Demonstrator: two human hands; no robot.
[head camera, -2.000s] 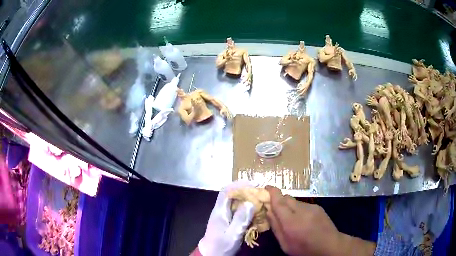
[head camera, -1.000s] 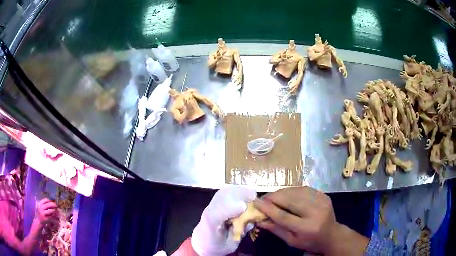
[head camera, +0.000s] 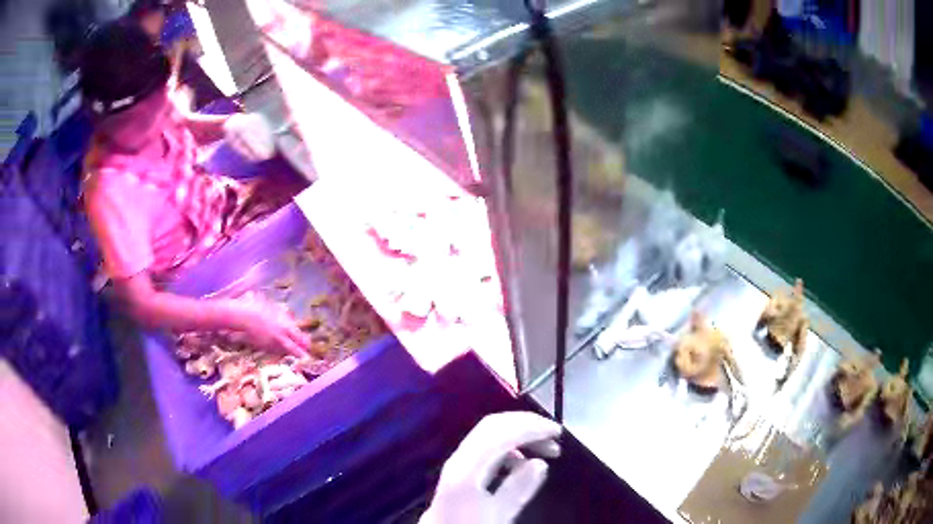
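Note:
The view is tilted and blurred. My left hand (head camera: 494, 473), in a white glove, is at the bottom centre by the bench edge; its fingers are curled and apart, and no part shows in it. My right hand is out of view. Tan torsos stand on the bench, one (head camera: 703, 360) nearest the glass and another (head camera: 784, 319) behind it. The brown cardboard pad (head camera: 716, 495) is at the lower right, with the small dish (head camera: 759, 486) on it.
Another person (head camera: 153, 205) reaches into a purple-looking crate (head camera: 338, 409) of tan parts at left. The lit tray (head camera: 409, 276) and slanted glass with a black cable (head camera: 562, 225) stand between crate and bench. A white glove (head camera: 639, 330) lies near squeeze bottles (head camera: 701, 251).
The view has swung left, bringing the other person, crate and lit tray into sight. My right hand has left the picture. The tan piece is no longer visible in my left hand.

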